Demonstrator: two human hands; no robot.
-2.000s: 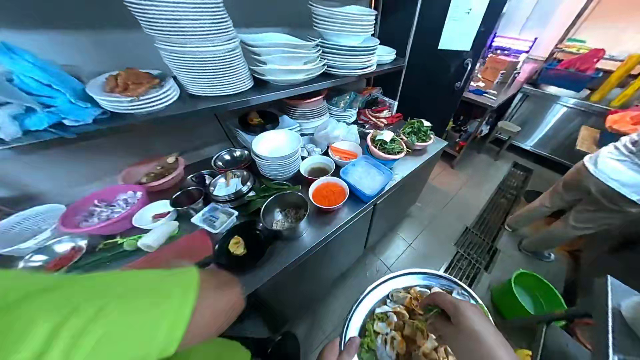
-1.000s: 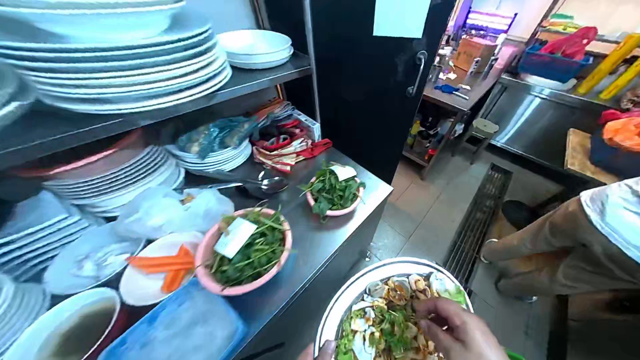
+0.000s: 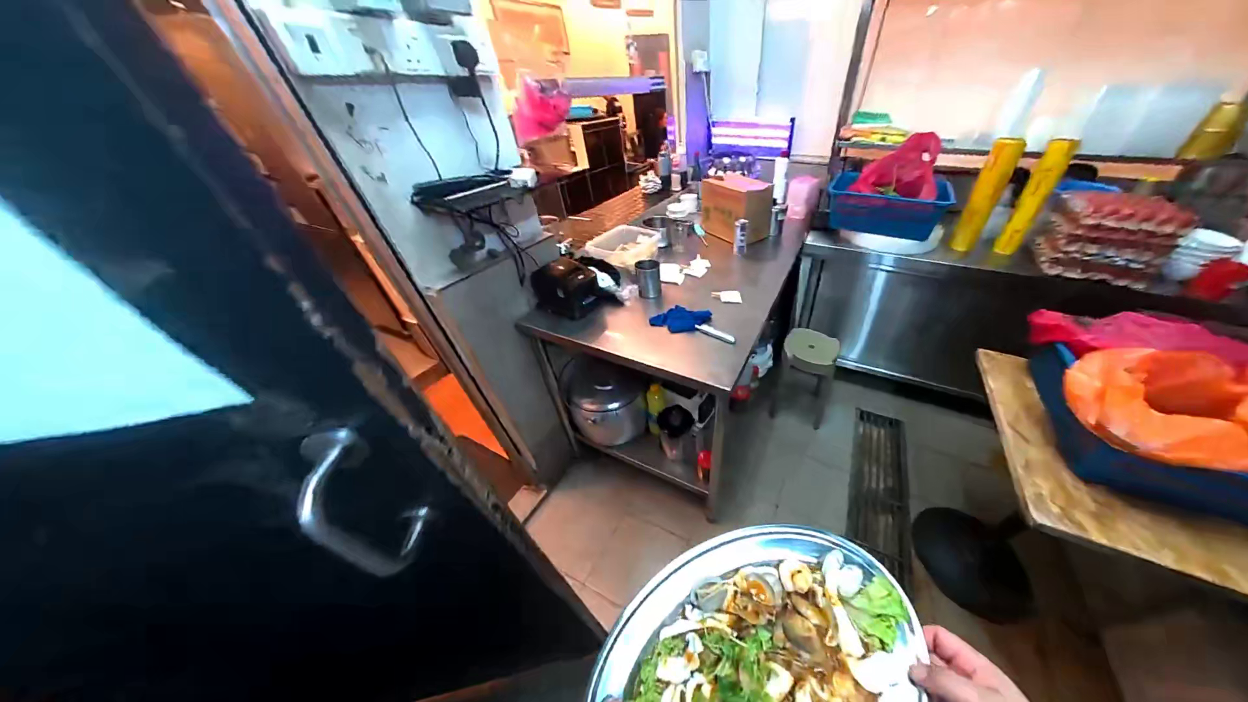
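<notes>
A round metal platter [image 3: 673,577] of cooked clams [image 3: 795,624], chopped green herbs [image 3: 726,655] and lettuce [image 3: 877,612] is held low in front of me. My right hand [image 3: 960,668] grips the platter's right rim, thumb on top. Of my left hand, at most a sliver shows at the platter's lower left edge, at the bottom of the view; its grip cannot be made out.
A dark door [image 3: 224,546] with a metal handle [image 3: 336,507] stands close on the left. Ahead is a steel table [image 3: 682,346]; a stool [image 3: 811,349] and floor drain [image 3: 877,478] lie beyond the platter. A wooden table [image 3: 1033,458] with a blue basket [image 3: 1102,458] juts in from the right.
My right hand has moved from the food to the platter's right rim. The view has moved on past the counter of plates and bowls, and the steel table is nearer.
</notes>
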